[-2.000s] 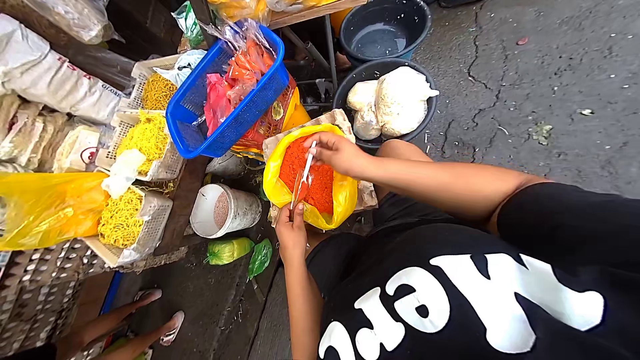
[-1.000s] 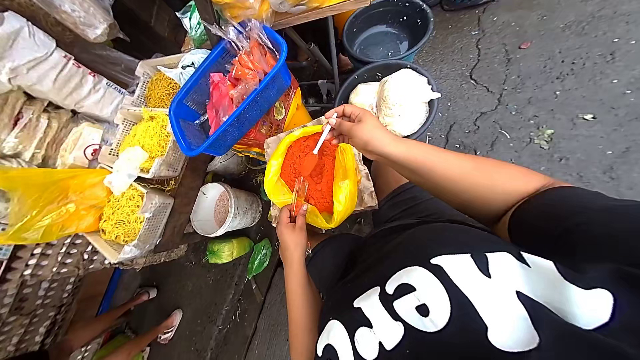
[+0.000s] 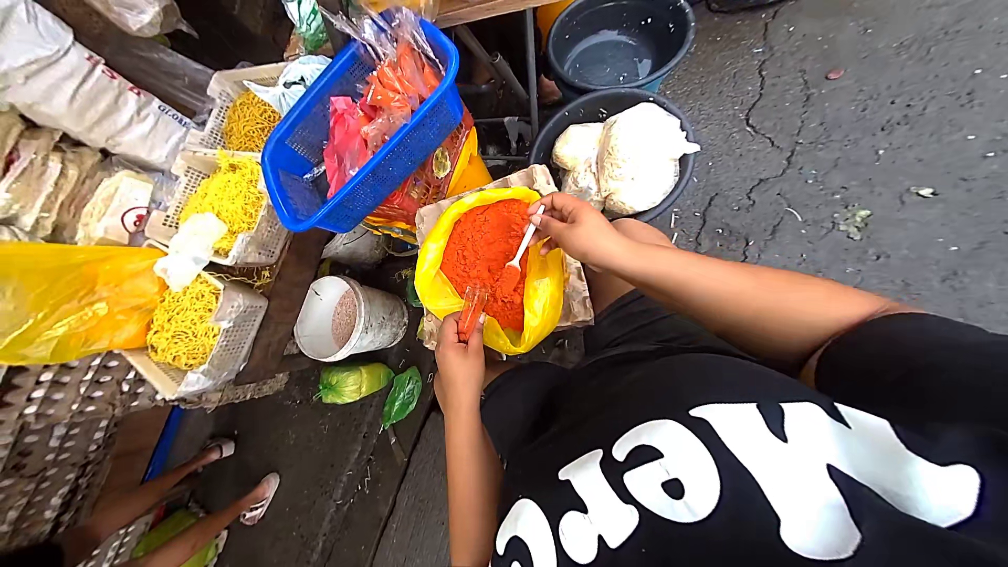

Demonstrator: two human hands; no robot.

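A yellow plastic bag point(image 3: 543, 303) stands with its mouth spread around a mass of orange-red powder point(image 3: 487, 244), on a piece of cardboard point(image 3: 577, 295). My right hand point(image 3: 579, 228), at the bag's upper right, pinches a white plastic spoon point(image 3: 527, 240) by its handle; the spoon's bowl is down at the powder and coated with it. At the bag's lower rim, my left hand point(image 3: 461, 358) holds a small clear plastic bag point(image 3: 473, 303) upright between thumb and fingers, with orange-red powder inside.
A blue plastic basket point(image 3: 378, 177) of small bags adjoins the cardboard. Behind are black basins point(image 3: 685, 169), one holding white bags point(image 3: 642, 157). Left are a white bucket point(image 3: 382, 319) and crates point(image 3: 244, 331) of yellow noodles. Another person's feet point(image 3: 260, 500) show lower left.
Two seconds ago the spoon was over the small bag. My right hand then moved it away from that bag, and its bowl is now lower, against the powder. My left hand has stayed near the rim.
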